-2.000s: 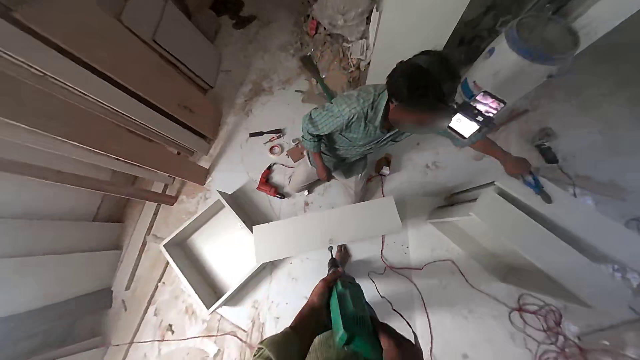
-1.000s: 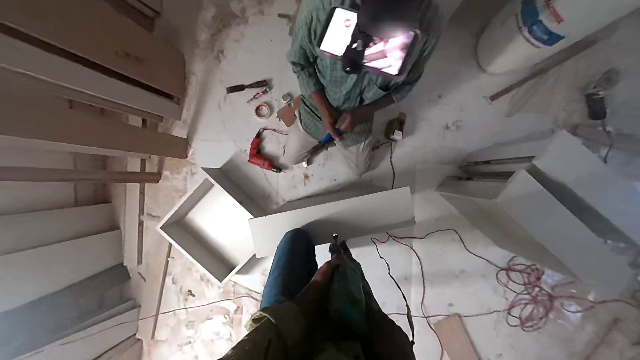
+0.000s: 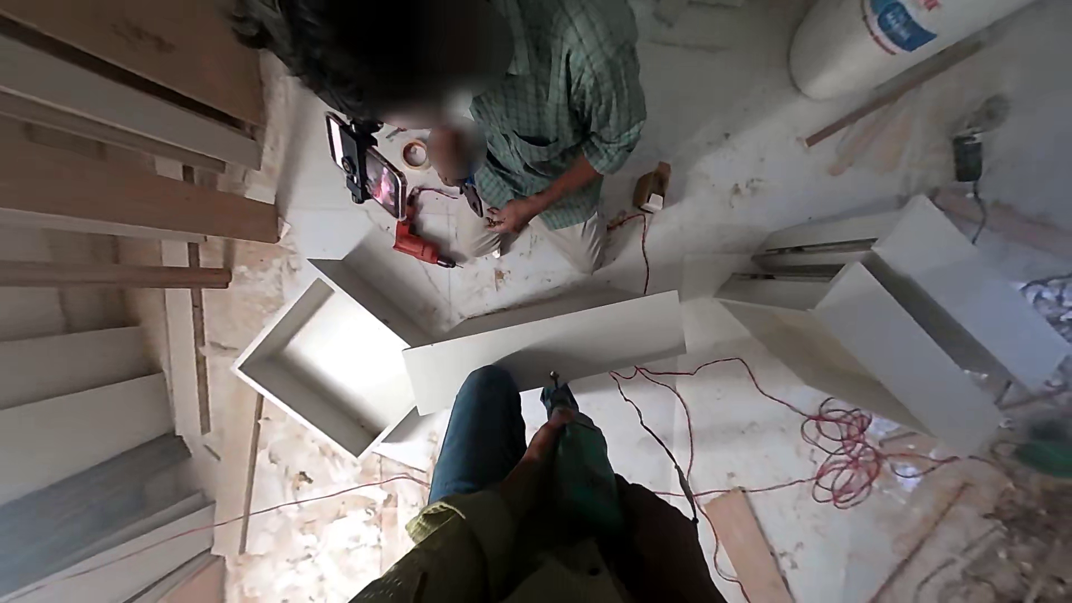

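A green power tool (image 3: 586,469) with a bit in its narrow front end is held close to my body. My left hand (image 3: 544,440) grips it near the front. My right hand (image 3: 657,519) is dark at the tool's rear right side, its fingers mostly hidden. Just beyond the bit lies a long white panel (image 3: 620,331), with my knee against its near edge. An open white drawer box (image 3: 335,368) touches the panel's left end. Across from me a co-worker in a checked shirt (image 3: 544,100) holds a small dark tool (image 3: 471,197).
A red drill (image 3: 421,245) and a tape roll (image 3: 414,154) lie by the co-worker. White cabinet parts (image 3: 904,352) stand at right, near a tangled red cable (image 3: 846,456). Boards (image 3: 134,188) line the left side. A wooden strip (image 3: 745,544) and a white drum (image 3: 879,50) are also there.
The co-worker, reaching toward the right two seconds ago, now leans over to the left with both hands drawn in. My knee has come into view by the panel. I still hold the green tool.
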